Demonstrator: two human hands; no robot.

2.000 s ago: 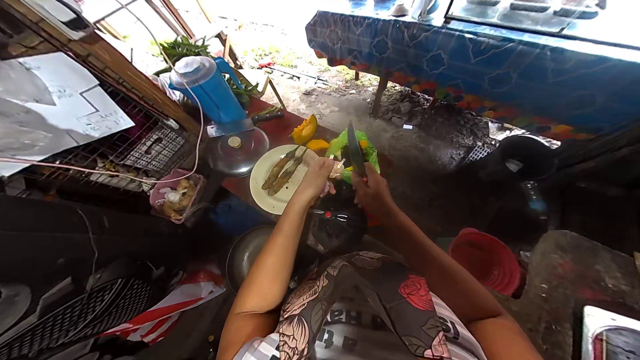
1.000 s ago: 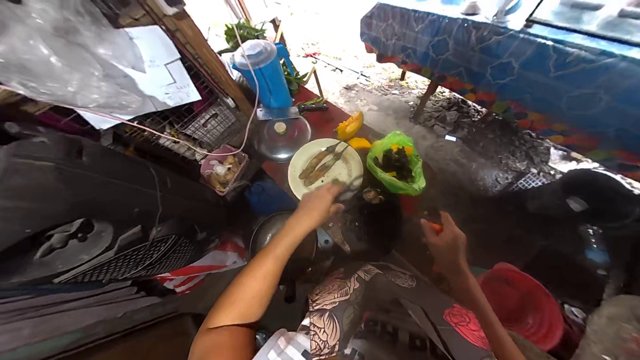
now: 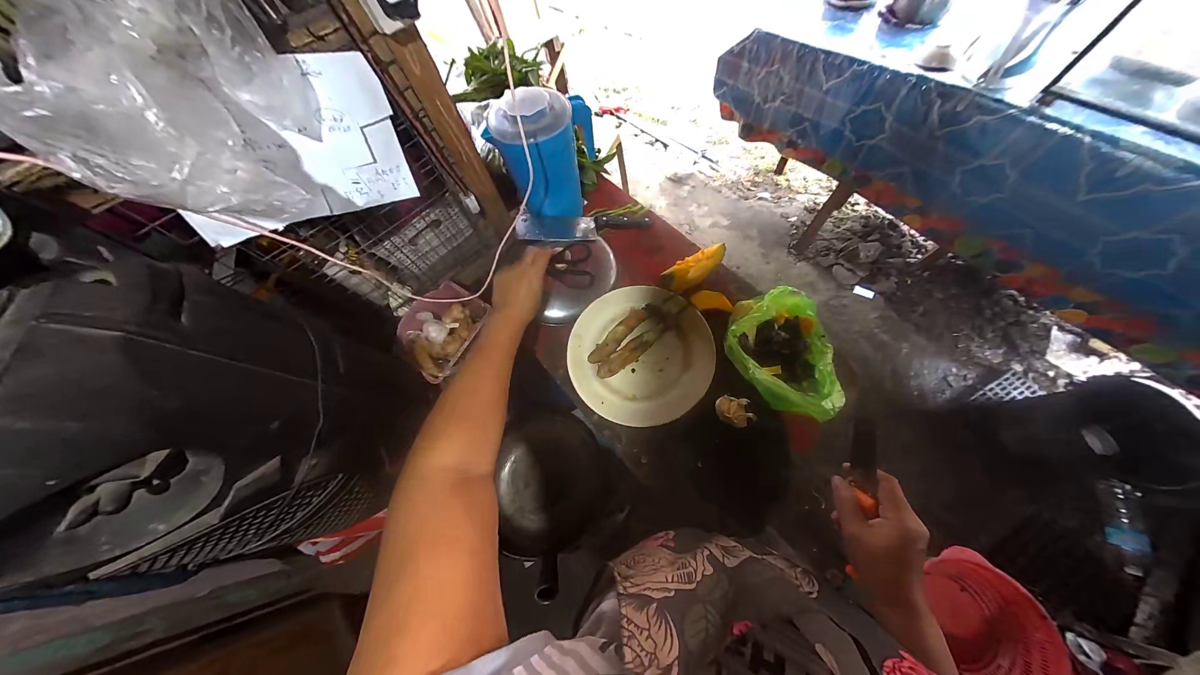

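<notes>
My left hand (image 3: 521, 284) reaches out over the left edge of a metal lid (image 3: 581, 298), beside dark-handled scissors (image 3: 573, 266); whether its fingers touch anything is unclear. Just beyond lies a cleaver (image 3: 557, 229) in front of a blue jug (image 3: 541, 159). My right hand (image 3: 884, 534) is closed on the orange handle of a dark-bladed knife (image 3: 864, 455). Between the hands, a cream plate (image 3: 687, 386) bears two fish (image 3: 628, 342). To its right are squash pieces (image 3: 695, 268), a garlic bulb (image 3: 734, 411) and a green plastic bag (image 3: 825, 380) with dark contents.
A black pan (image 3: 546, 483) is near my left forearm, and a pink basket (image 3: 445, 333) of bulbs or roots stands left of the plate. A red plastic basin (image 3: 994, 614) is at lower right. Beyond stands a table with a blue patterned cloth (image 3: 937, 159).
My left hand has moved from the near side of the plate to the metal lid, away from me. The garlic bulb now lies beside the plate. My right hand still holds the knife.
</notes>
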